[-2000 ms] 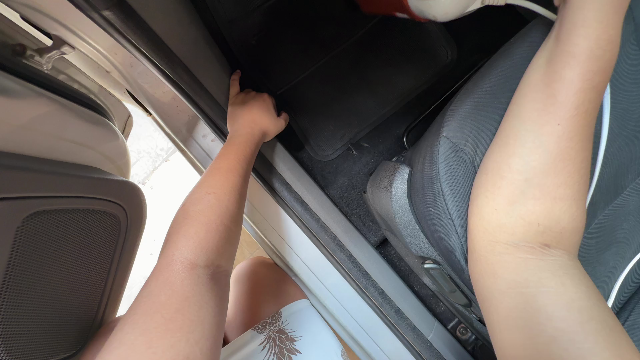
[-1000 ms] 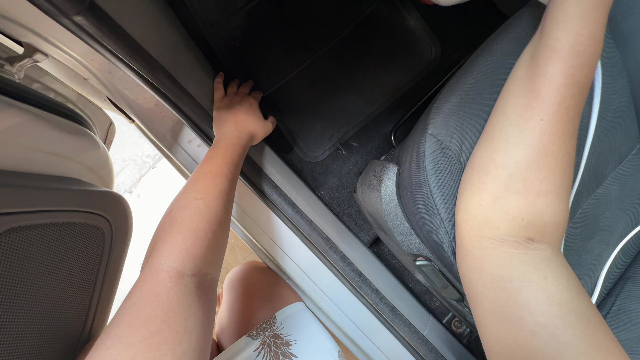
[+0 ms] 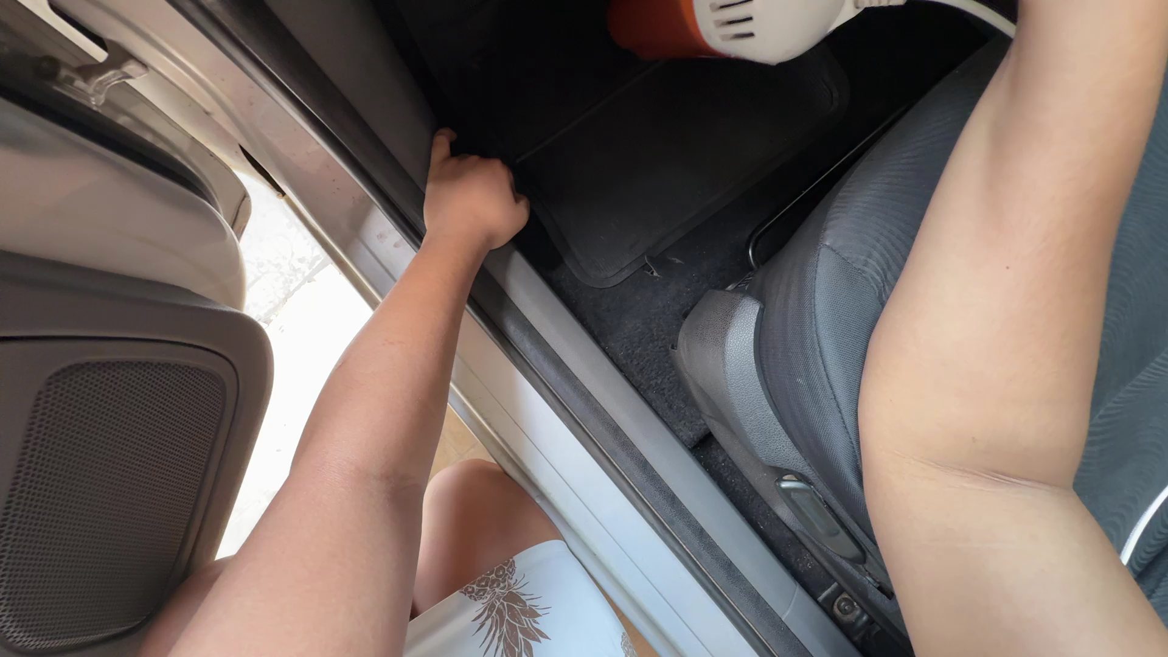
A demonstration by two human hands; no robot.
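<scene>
My left hand [image 3: 473, 196] rests on the car's door sill trim [image 3: 547, 315], at the edge of the footwell, its fingers partly curled and nothing seen in them. My right arm reaches forward over the car seat [image 3: 826, 265]; the right hand is beyond the top edge of the view. At the top, a handheld appliance with a white vented body [image 3: 771, 27] and an orange-red end [image 3: 652, 27] is over the black floor mat [image 3: 675, 173]. Its white cord [image 3: 967, 11] runs right, towards my right arm. What holds the appliance cannot be seen.
The car door with its speaker grille [image 3: 114, 493] stands at the left. A seat adjustment lever [image 3: 818, 516] is on the seat's side. A metal bar [image 3: 821, 178] lies by the seat front. My knee [image 3: 484, 511] is beside the outer sill.
The white and orange-red appliance, almost out of view one second ago, shows again over the mat. My left hand's fingers, spread a second ago, are now more curled on the sill.
</scene>
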